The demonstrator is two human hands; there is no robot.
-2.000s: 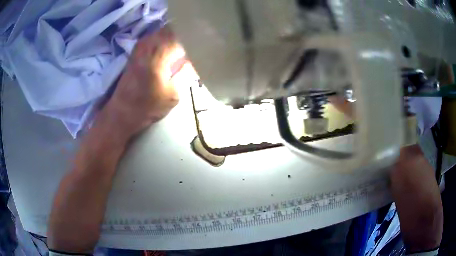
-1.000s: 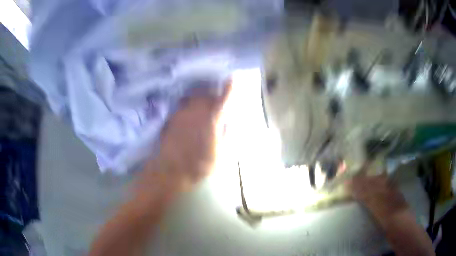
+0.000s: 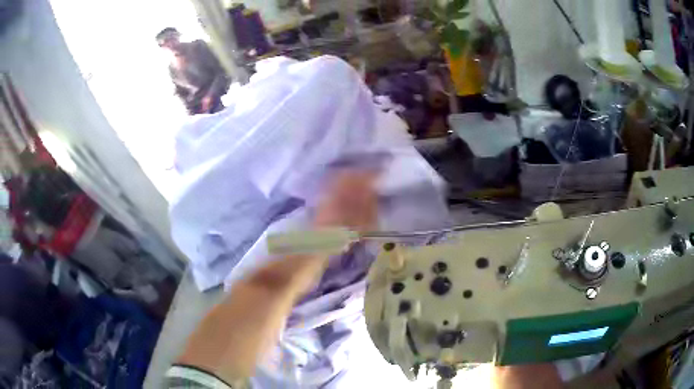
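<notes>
My left hand is blurred and reaches into a large heap of pale lavender-white cloth beyond the sewing machine. Its fingers are hidden by cloth and blur, so I cannot tell if they hold it. The cream machine head with round dark holes and a green panel with a lit display is at the right. Only a small part of my right hand shows at the bottom edge, below the panel, its fingers hidden. More cloth lies under my left forearm, beside the bright glare at the needle area.
A pale flat bar on a thin rod passes in front of my left wrist. A person is at the back left and another person at the back right, behind a pale box. Dark blue cloth lies at the lower left.
The view has tilted up, showing the workshop and machine top. My left hand has moved away from the needle area to the cloth heap. My right hand is now mostly out of the picture.
</notes>
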